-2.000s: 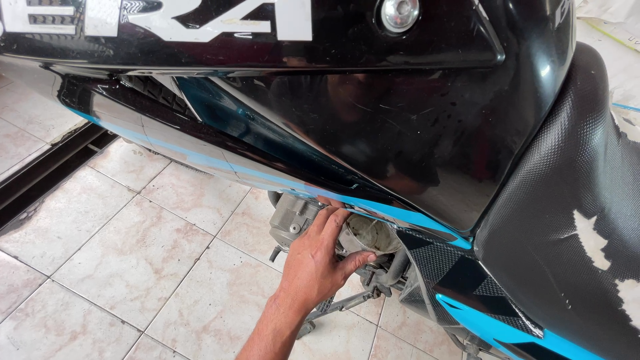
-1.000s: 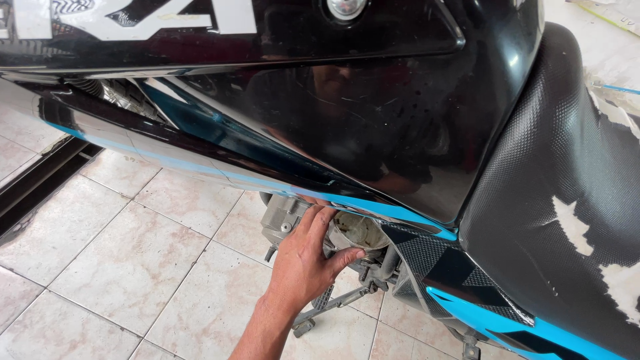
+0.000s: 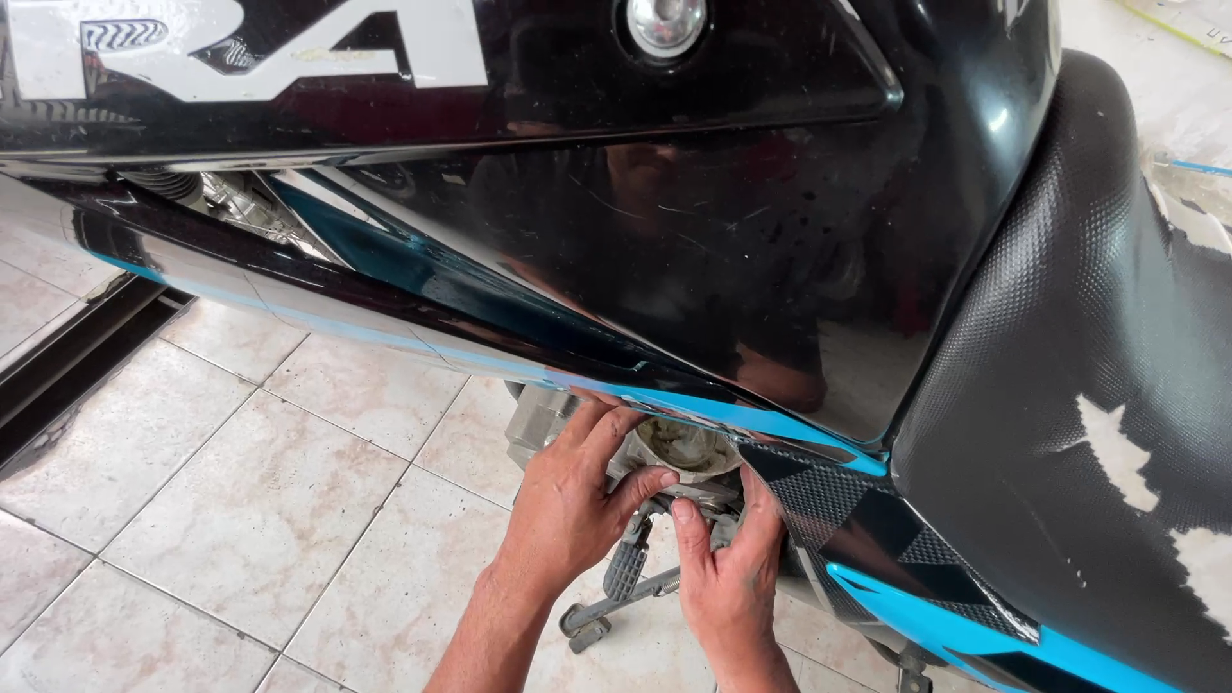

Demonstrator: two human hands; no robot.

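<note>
In the head view, a black motorcycle side fairing (image 3: 452, 289) with a blue stripe runs below the glossy black tank panel (image 3: 654, 241). My left hand (image 3: 577, 491) is at the fairing's lower edge, its fingertips hidden under it and its thumb apart, beside the round engine cover (image 3: 688, 448). Just to its right, my right hand (image 3: 731, 568) points upward, thumb raised, with its fingers reaching beneath the edge near the textured black side panel (image 3: 818, 496). Whether either hand grips anything behind the edge is hidden.
A torn black seat (image 3: 1049, 385) lies at the right. Beneath the hands are a rubber-covered foot peg (image 3: 628, 568) and a side stand (image 3: 616, 611). A dark metal channel (image 3: 87, 356) crosses the tiled floor (image 3: 231, 481) at the left.
My right hand has come into view beside the left, under the fairing edge. My left hand stays at the engine area by that edge.
</note>
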